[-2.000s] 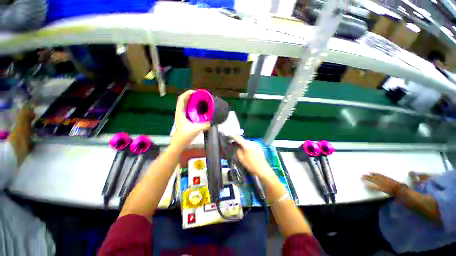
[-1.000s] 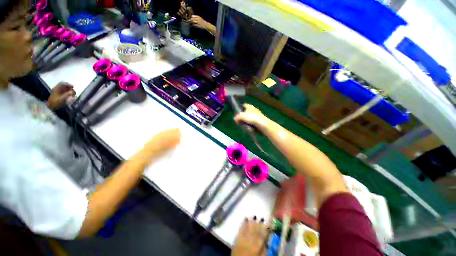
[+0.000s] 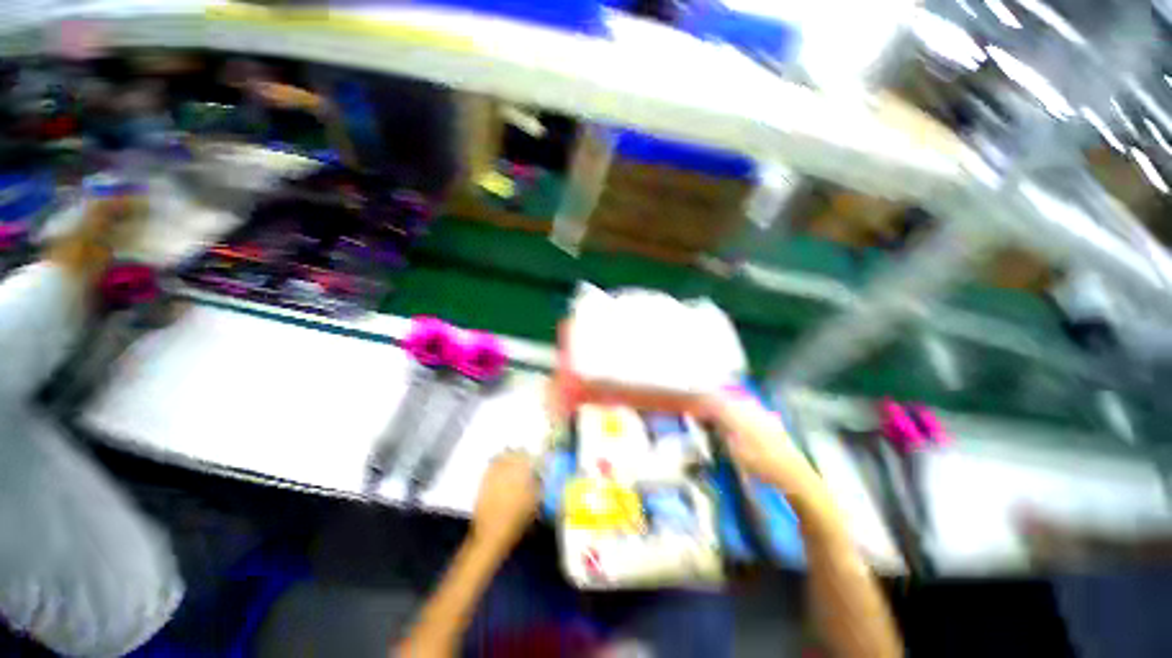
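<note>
The frame is strongly blurred. The power meters (image 3: 643,514), white panels with yellow patches, stand in front of me. A white foam rest (image 3: 656,341) lies behind them on a red-brown box (image 3: 566,379), with no dryer visible on it. My left hand (image 3: 509,489) is at the bench edge, left of the meters. My right hand (image 3: 745,424) is at the back right of the meters, beside the foam rest. Blur hides the fingers of both hands, and I cannot tell whether they hold anything.
Two hair dryers (image 3: 443,386) lie on the white bench (image 3: 244,392) to the left, two more (image 3: 910,450) to the right. A person in a light sleeve (image 3: 52,347) sits at far left near another dryer. Dark printed packaging (image 3: 309,257) and a green conveyor (image 3: 488,276) lie behind; a shelf crosses above.
The view has swung back right to the meters. My right hand, earlier holding a dryer out over the conveyor at left, is now beside the foam rest, with no dryer visible there.
</note>
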